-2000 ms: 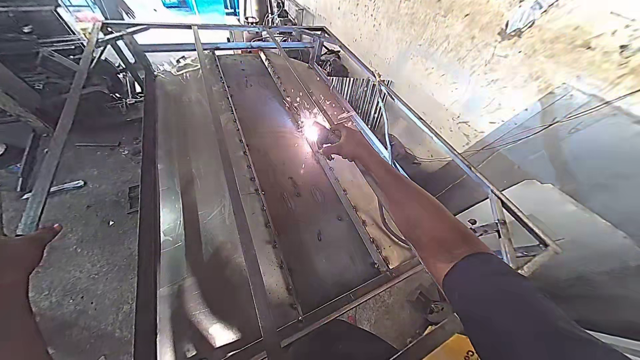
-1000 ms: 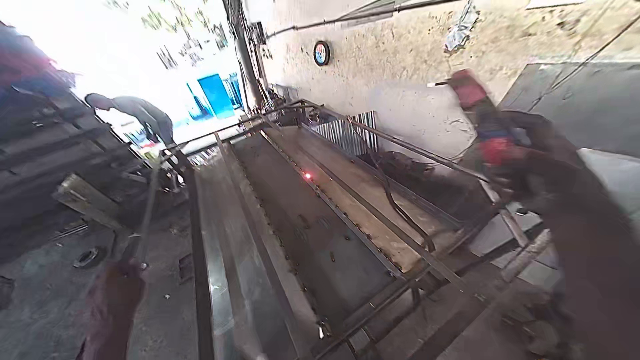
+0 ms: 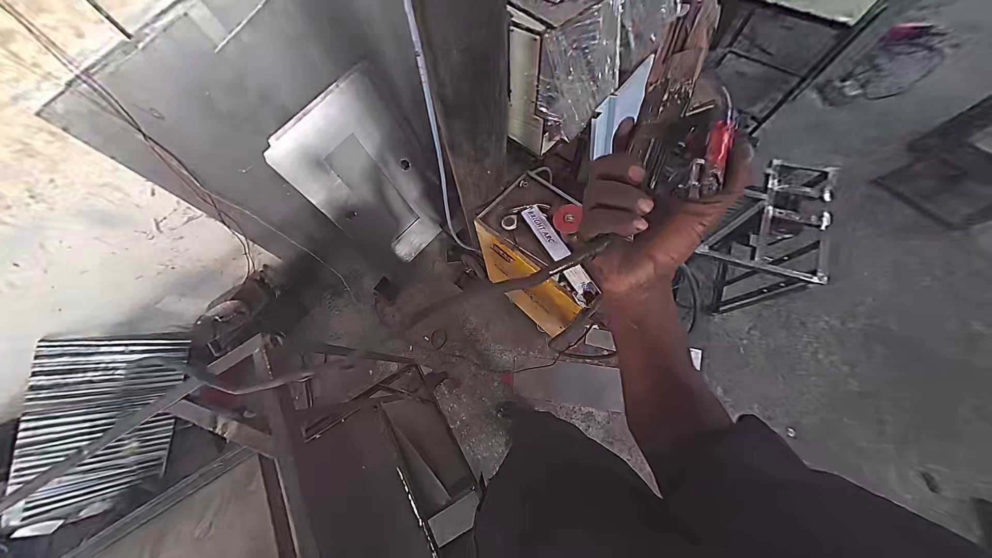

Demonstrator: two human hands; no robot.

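My right hand (image 3: pixel 651 225) is raised at the upper right of the middle, palm side toward the camera, with its fingers curled around what appears to be a welding electrode holder (image 3: pixel 721 151) with a red part; blur and the fingers hide much of it. A dark cable (image 3: pixel 480 294) runs from the hand toward the lower left, across the metal frame. Behind and below the hand stands a yellow open-topped box (image 3: pixel 535 291) holding a long white carton (image 3: pixel 546 232) and a red round item (image 3: pixel 567 218). My left hand is not in view.
The welded steel frame (image 3: pixel 287 480) and a ribbed metal panel (image 3: pixel 97 426) lie at lower left. A pale metal panel (image 3: pixel 353 159) leans at upper left. Plastic-wrapped goods (image 3: pixel 577 77) stand behind the hand; a small steel frame (image 3: pixel 794 225) stands right of it.
The view has swung far to the right. The bright welding arc seen two seconds ago is gone, and my right hand has lifted off the sheet metal. My left hand has left the view.
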